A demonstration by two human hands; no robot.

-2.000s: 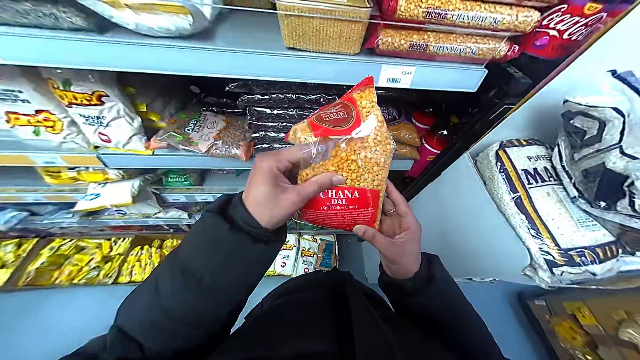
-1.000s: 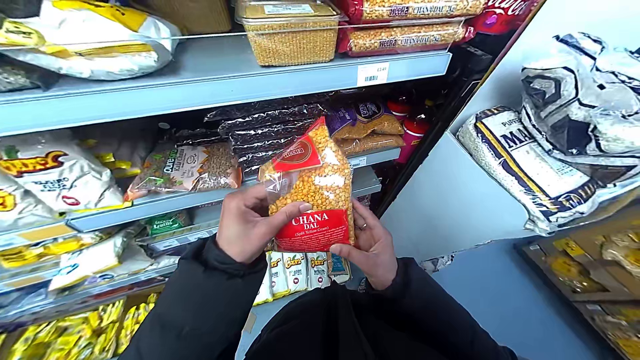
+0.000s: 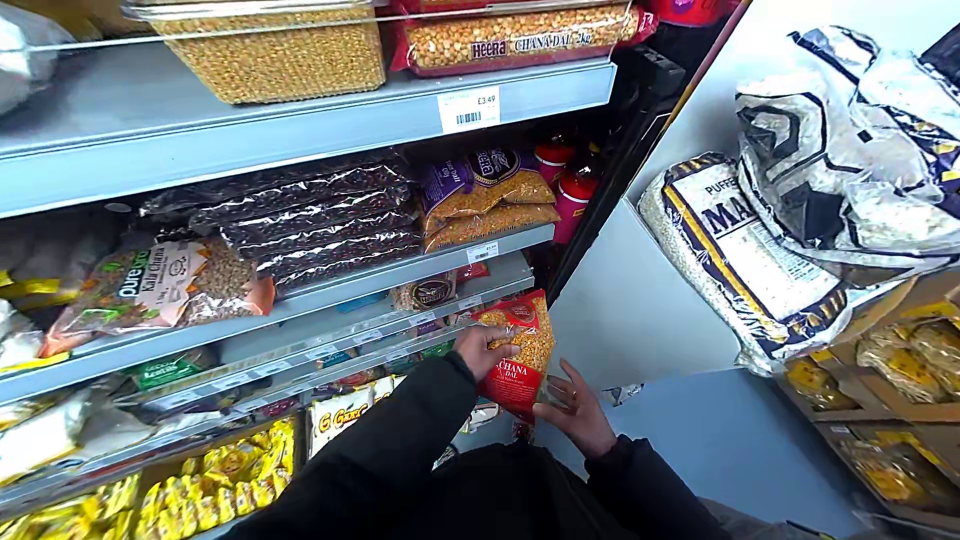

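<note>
A red and clear plastic bag of chana dal (image 3: 517,356), full of yellow split peas, is low in the middle of the head view, tilted in front of the lower shelves. My left hand (image 3: 484,352) grips its left side, with the fingers over its front. At the bag's lower right is my right hand (image 3: 574,409), its fingers apart and its thumb by the bag's edge; whether it touches the bag is hard to tell.
Shelves (image 3: 300,112) on the left hold a clear tub of grain (image 3: 277,56), dark bean packs (image 3: 315,225), a kala chana bag (image 3: 165,285) and yellow packets (image 3: 225,472). On the right, a large puffed-grain sack (image 3: 750,255) lies on a white surface, above cardboard boxes (image 3: 855,409) of packets.
The bag of dal has moved lower and away from the upper shelf. My right hand, earlier against the bag's right side, has its fingers spread. The view has shifted.
</note>
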